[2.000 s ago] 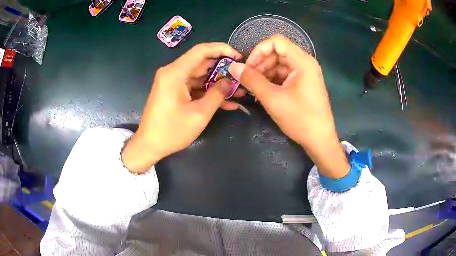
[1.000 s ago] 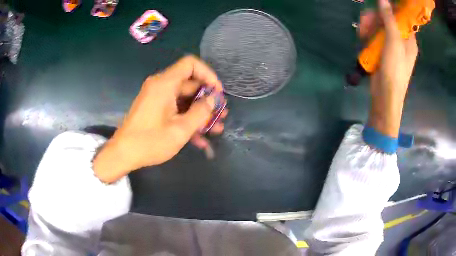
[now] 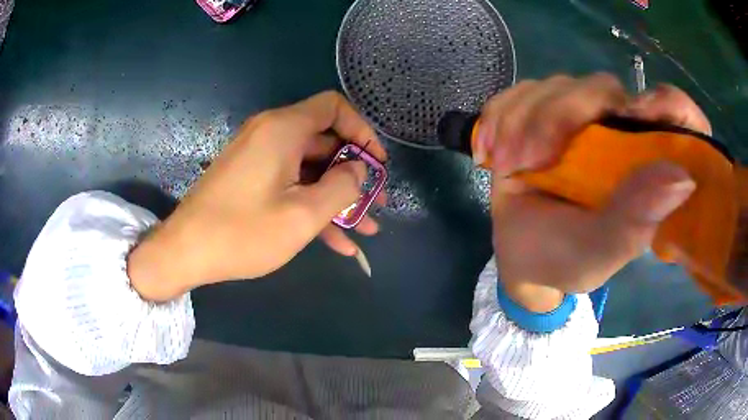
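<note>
My left hand holds a pink housing between thumb and fingers, its open face up. The thumb covers part of its inside, where dark and silvery parts show. My right hand is wrapped around the orange electric screwdriver, which lies almost level with its black nose pointing left over the lower right rim of the round grey dish. The thin bit cannot be made out. The screwdriver is to the right of the housing and apart from it.
The dish with its dimpled surface stands on the dark green mat beyond my hands. Another pink unit is cut off by the top edge. A thin metal tool lies at the upper right. A pale strip runs along the near edge.
My right hand has left the housing, taken hold of the orange screwdriver at the right and brought it left to the dish. My left hand still holds the housing. The view has shifted.
</note>
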